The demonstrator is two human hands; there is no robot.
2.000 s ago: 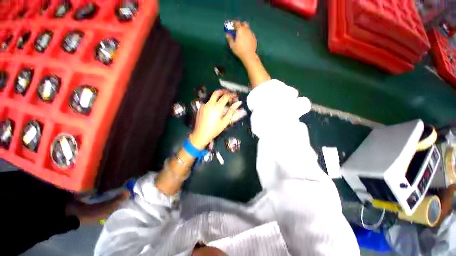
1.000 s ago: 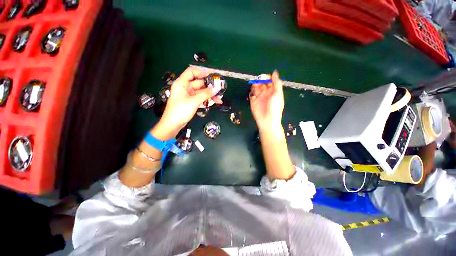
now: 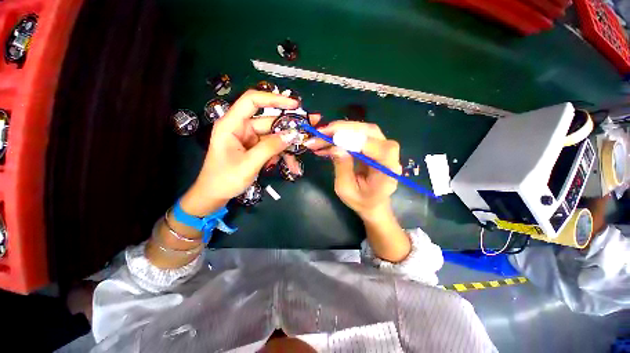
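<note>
My left hand (image 3: 238, 145), with a blue band at the wrist, holds a round device assembly (image 3: 291, 127) by its rim above the green mat. Its shiny inner parts face up. My right hand (image 3: 366, 162) holds a thin blue hand tool (image 3: 394, 176). The tool slants from lower right to upper left, and its tip is on or just over the inside of the disc. A white finger cot (image 3: 349, 140) covers a right fingertip. The fingers partly hide the disc and several round assemblies below it.
Loose discs (image 3: 185, 122) lie left of my hands. A metal strip (image 3: 373, 87) crosses the mat behind. A white tape dispenser (image 3: 514, 165) and backing paper (image 3: 438, 174) are at right. A red tray (image 3: 41, 138) on a dark stack is at left. Another person's sleeve (image 3: 573, 272) shows lower right.
My right hand came back from the far side of the bench, then moved left to meet the disc. The blue tool's tip is now at the disc in my left hand.
</note>
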